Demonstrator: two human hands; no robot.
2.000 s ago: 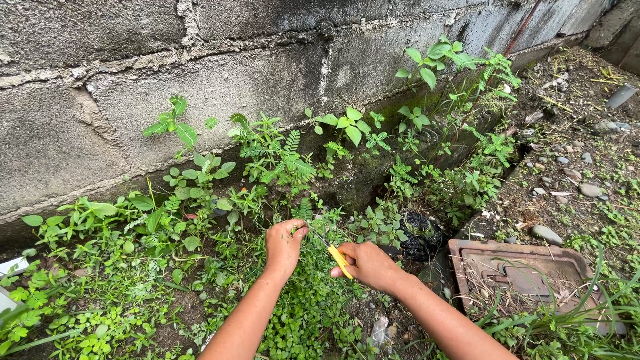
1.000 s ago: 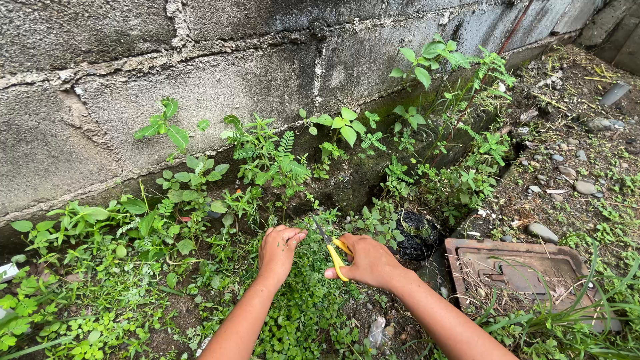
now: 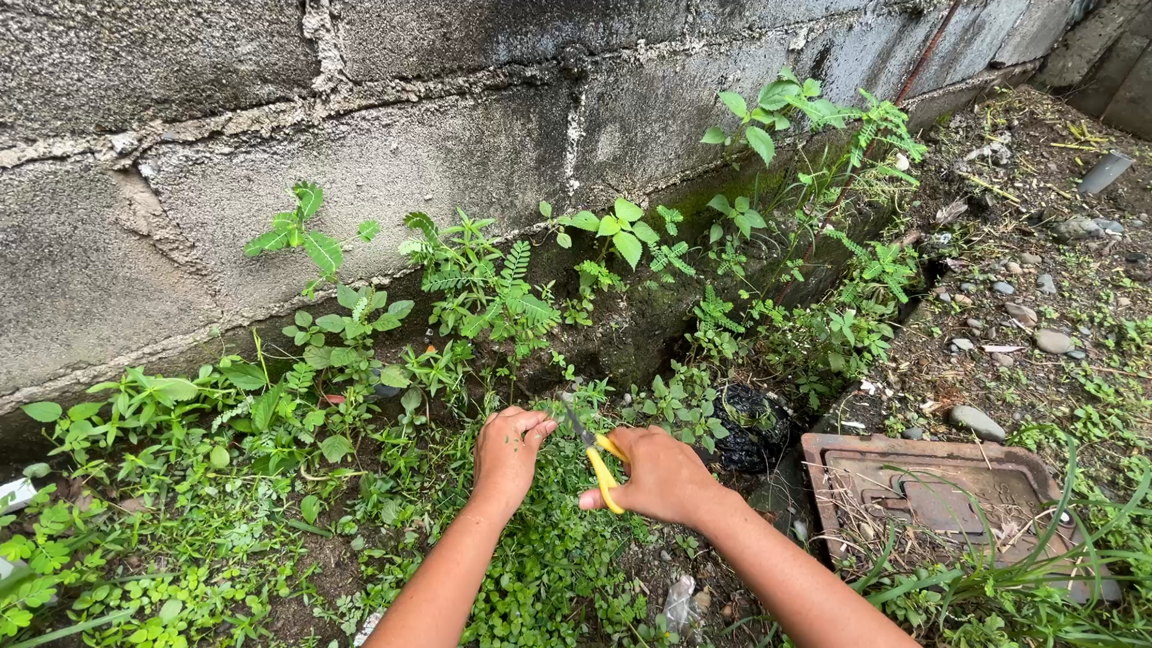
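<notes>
My right hand (image 3: 661, 472) holds a pair of scissors (image 3: 600, 459) by the yellow handles, thumb through one loop. The dark blades point up and to the left, into low green weeds (image 3: 549, 531). Just left of the blades is my left hand (image 3: 513, 450), its thumb and index finger pinched together at the weeds; whether a stem is between them is too small to tell. Taller leafy plants (image 3: 490, 297) grow beyond both hands, at the foot of the wall.
A concrete block wall (image 3: 432, 162) runs across the back. Right of my right hand lie a black plastic bag (image 3: 751, 427) in a ditch and a rusty metal cover (image 3: 945, 504). Stones (image 3: 976, 421) dot the soil at right, and a clear plastic scrap (image 3: 679, 603) lies near the bottom.
Two seconds ago my hands were close together at the scissors' blades; now they are a little farther apart, and more of the blades shows between them.
</notes>
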